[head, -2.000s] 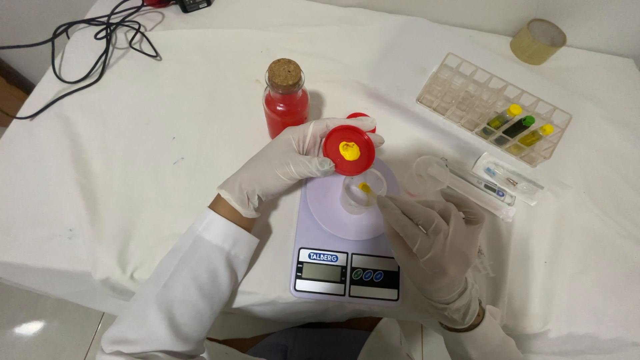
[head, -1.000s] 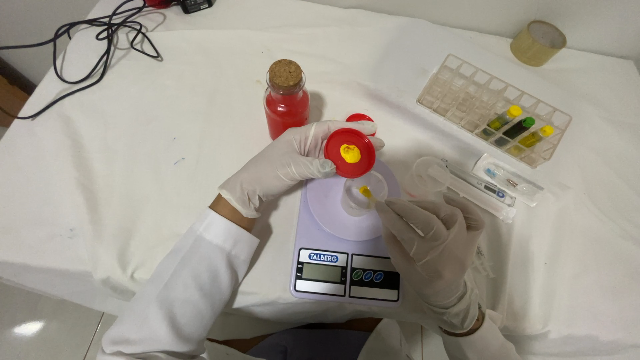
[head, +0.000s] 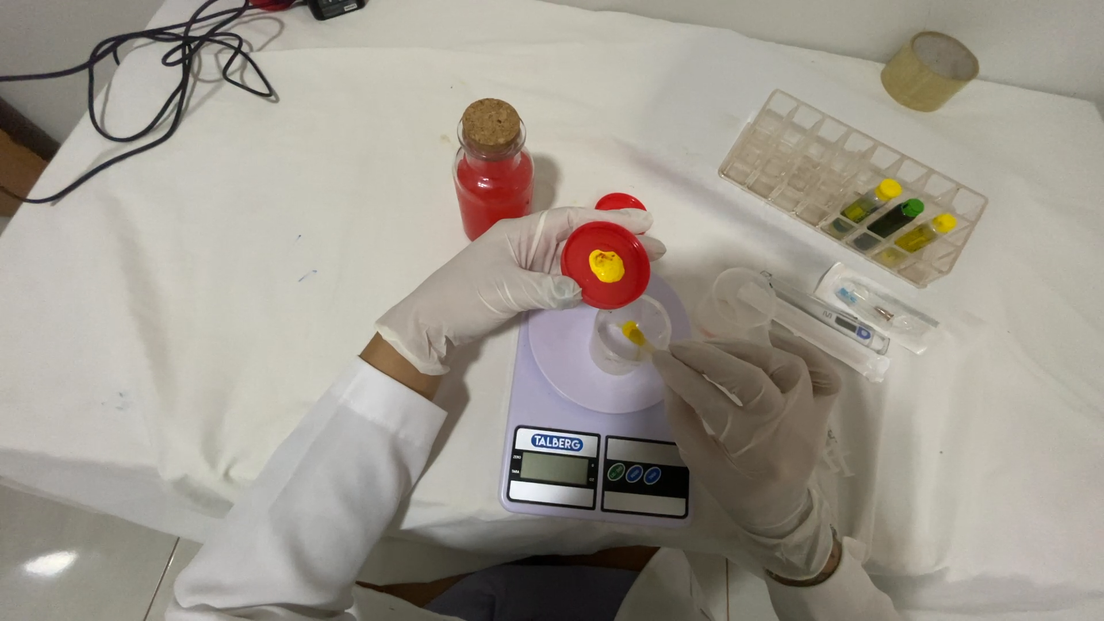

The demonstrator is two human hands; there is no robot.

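My gloved left hand (head: 509,280) holds a round red lid (head: 583,280) with a blob of yellow paste (head: 607,266) on its upward face. Below the lid, a small clear plastic cup (head: 614,349) stands on the round platform of a lilac Talberg kitchen scale (head: 552,366). Between its thumb and fingers my gloved right hand (head: 750,414) pinches a thin stick or small spatula; its yellow-coated tip (head: 634,333) is at the cup's mouth. Another red round piece (head: 621,202) shows behind my left fingers. The scale's display (head: 554,468) shows no readable figures.
A corked glass bottle of red liquid (head: 493,185) stands behind my left hand. At right lie a clear rack (head: 798,168) with capped tubes, a digital thermometer (head: 849,326), a wrapped syringe-like item (head: 880,309) and a clear round lid (head: 742,297). Tape roll (head: 929,73) and black cable (head: 185,78) lie farther back.
The yellow-coated tip in my right hand has shifted slightly at the cup's mouth. My left hand and the red lid have hardly moved.
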